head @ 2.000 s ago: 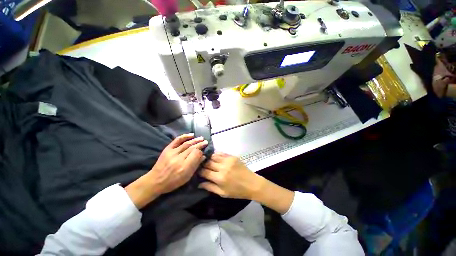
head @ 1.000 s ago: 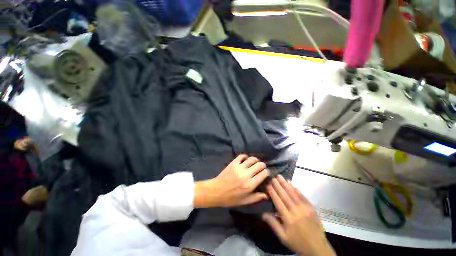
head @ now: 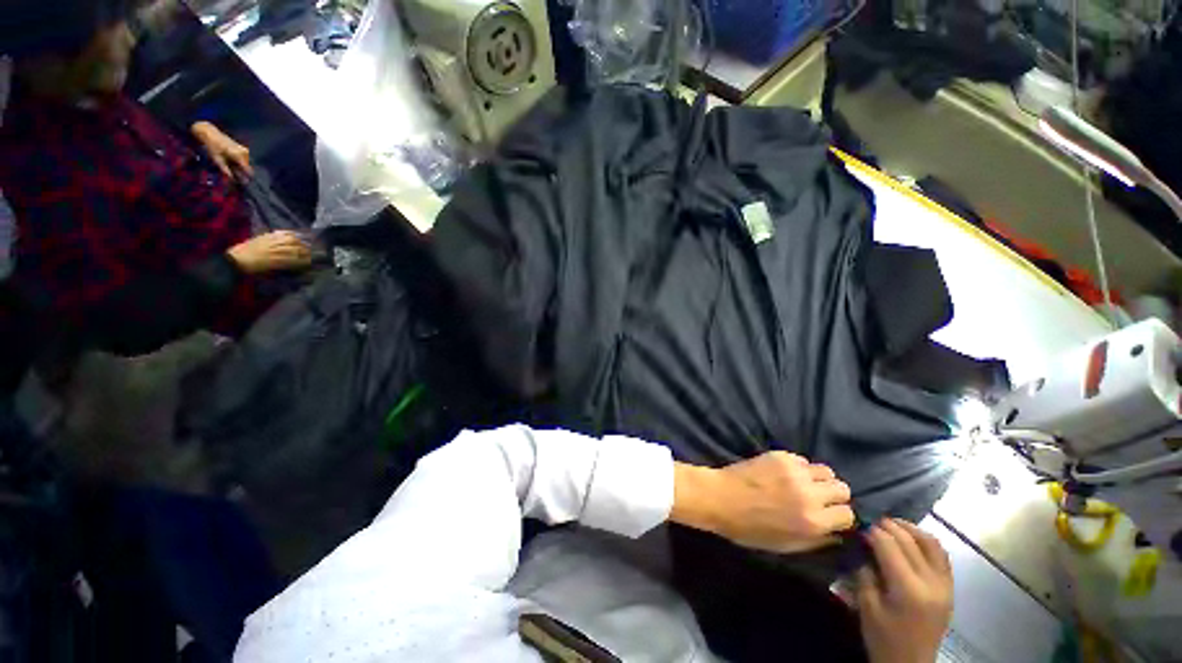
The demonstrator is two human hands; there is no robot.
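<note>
A dark grey-black garment (head: pixel 700 311) lies in folds left of the sewing machine and hangs toward my lap. A small white label (head: pixel 756 222) shows on it. My left hand (head: pixel 784 501) pinches the garment near its front edge. My right hand (head: pixel 907 583) is close beside it, fingers bent at the same cloth edge; its wrist is cut off by the picture's bottom. The cloth runs from my hands to the needle area by the bright lamp spot (head: pixel 972 417) under the white machine head (head: pixel 1102 389). The needle is hidden by glare.
At the left, a person in red-black check (head: pixel 104 207) handles dark cloth. Another machine part with a round vent (head: pixel 503 49) stands behind. A yellow item (head: pixel 1086 521) lies under the machine. A small dark rectangle (head: pixel 565 640) is on my lap. A green rim (head: pixel 405 412) shows at left.
The view has swung left, so the machine has shifted to the right edge and the neighbouring person shows more fully. My hands stay at the garment's edge; my right fingers are now more bent.
</note>
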